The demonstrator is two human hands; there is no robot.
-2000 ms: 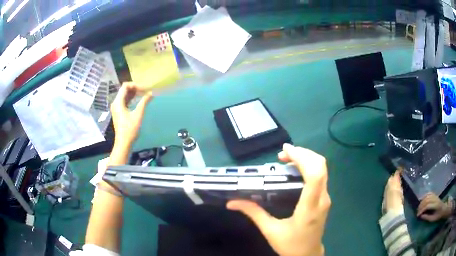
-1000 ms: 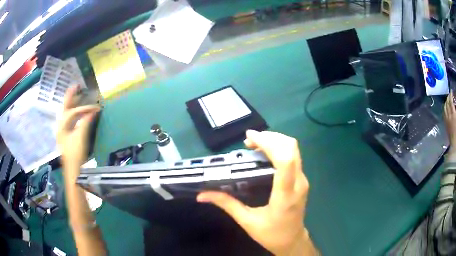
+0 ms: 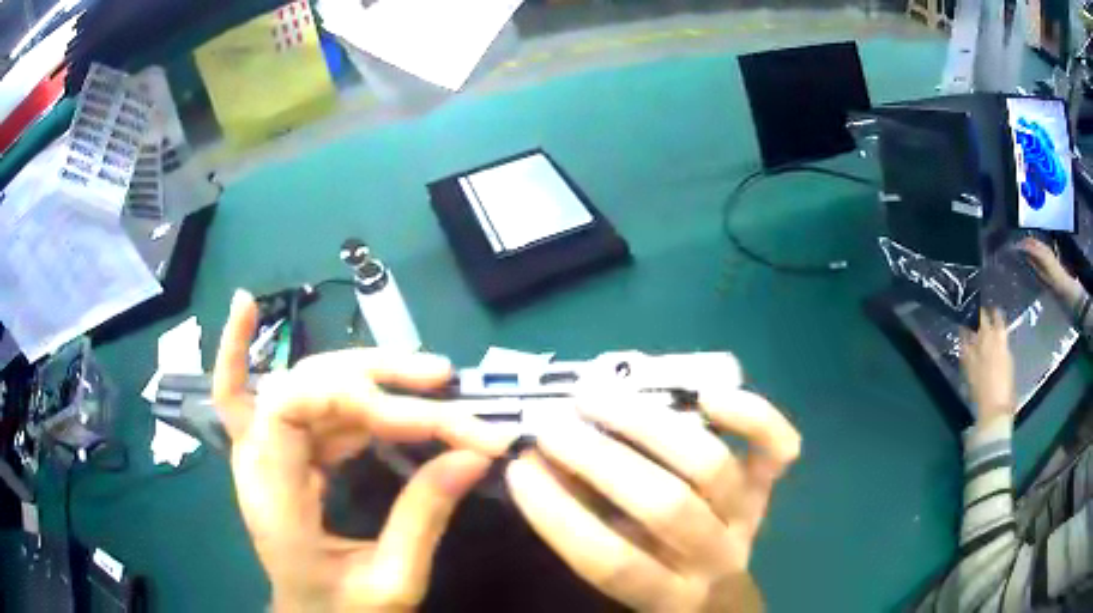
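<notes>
The closed laptop (image 3: 557, 374) is a thick grey-black slab held up in front of me, its edge with several ports, one blue, facing me. My left hand (image 3: 348, 467) is at the middle of this edge, thumb and fingertips together on it. My right hand (image 3: 653, 479) holds the right part, its fingers across the edge beside the left fingertips. The fingers hide much of the edge, and I cannot tell if a small piece is pinched between them. The laptop's lower side is dark and mostly hidden.
A white bottle (image 3: 386, 309) stands behind the laptop. A black pad with a pale top (image 3: 527, 228) lies farther back. Printed sheets (image 3: 72, 263) and a yellow sheet (image 3: 270, 78) are at left. At right, another person's hands (image 3: 992, 359) are on a film-covered laptop (image 3: 929, 192).
My left hand has come from the raised position at left onto the laptop's edge. My right hand has shifted its fingers over the edge. The other person's hands now reach onto their laptop.
</notes>
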